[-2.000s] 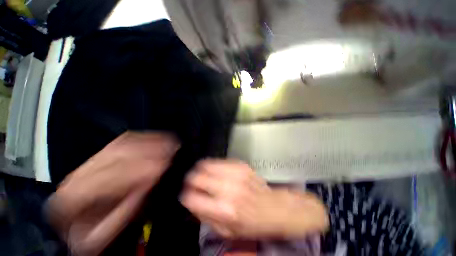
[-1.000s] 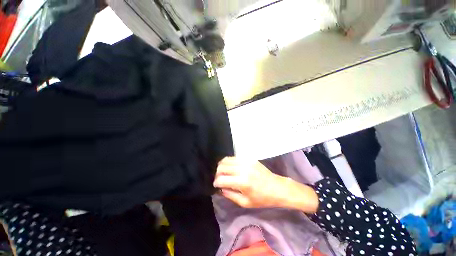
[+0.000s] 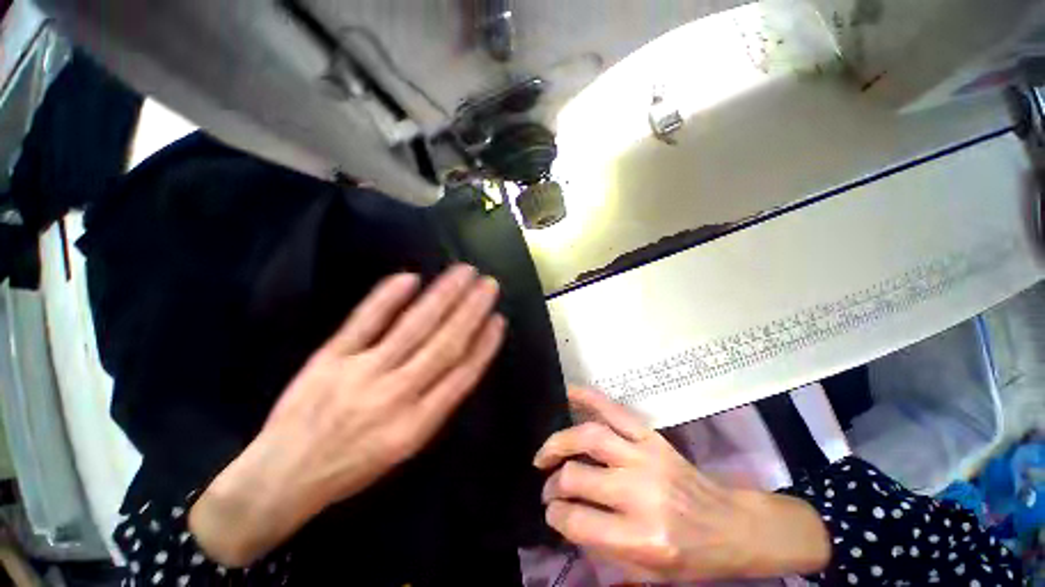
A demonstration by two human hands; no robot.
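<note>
A black garment piece (image 3: pixel 241 310) covers the left of the table, its right edge running up to the presser foot (image 3: pixel 490 193) of the sewing machine (image 3: pixel 218 80). A ribbed knob (image 3: pixel 541 205) sits beside the foot. My left hand (image 3: pixel 378 396) lies flat on the cloth, fingers slightly apart, pointing toward the foot. My right hand (image 3: pixel 625 487) holds the garment's right edge near the front of the table, fingers curled; the fingertips are partly hidden at the cloth.
The pale machine bed (image 3: pixel 733 172) is lit by the lamp. A ruler strip (image 3: pixel 791 333) runs along the front edge, with a dark strip (image 3: pixel 688 239) behind it. A pale bin (image 3: pixel 934 401) with dark and white cloth stands below right.
My left hand has come into view onto the cloth. My right hand stays at the garment's edge. The cloth is spread flatter, and the view has shifted, leaving the red-handled scissors out of sight.
</note>
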